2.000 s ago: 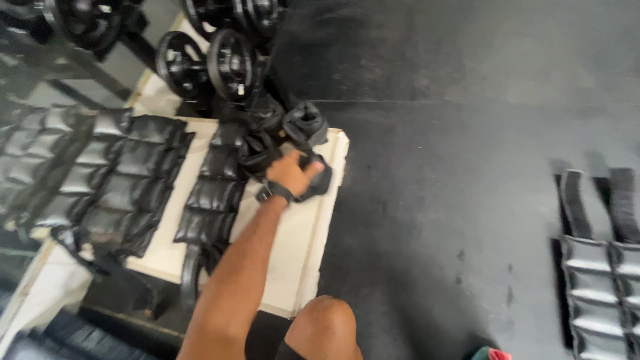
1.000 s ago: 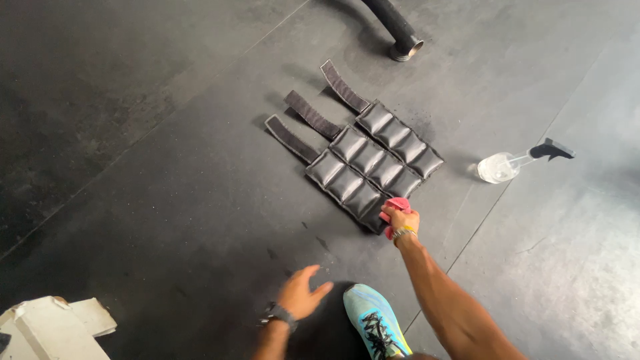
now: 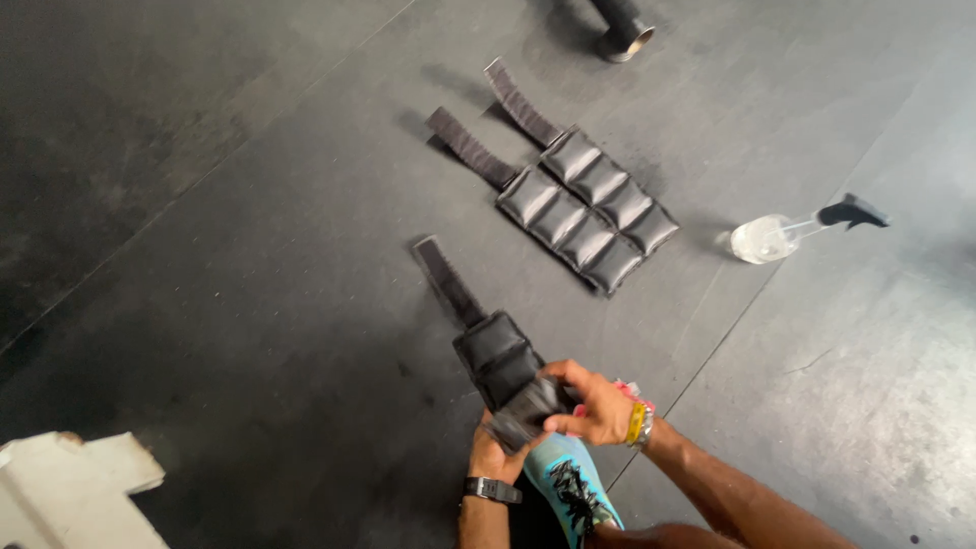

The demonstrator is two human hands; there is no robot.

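Observation:
A black padded ankle weight [image 3: 499, 351] is in both my hands, its near end folded over and its strap stretching up to the left. My left hand [image 3: 496, 454] grips it from below. My right hand [image 3: 598, 404] pinches the folded part from the right, with a pink cloth [image 3: 629, 390] partly hidden in the palm. Beyond them, two more ankle weights lie flat side by side on the floor, the nearer one [image 3: 560, 225] and the farther one [image 3: 610, 187], straps pointing up and left.
A clear spray bottle [image 3: 765, 238] with a black trigger stands at the right. A black tube end [image 3: 629, 38] is at the top. A white board [image 3: 69, 488] occupies the lower left corner. My turquoise shoe [image 3: 568, 484] is beneath my hands.
One second ago three ankle weights lay together and my left hand was empty. The nearest weight has been lifted towards me and both hands now hold it.

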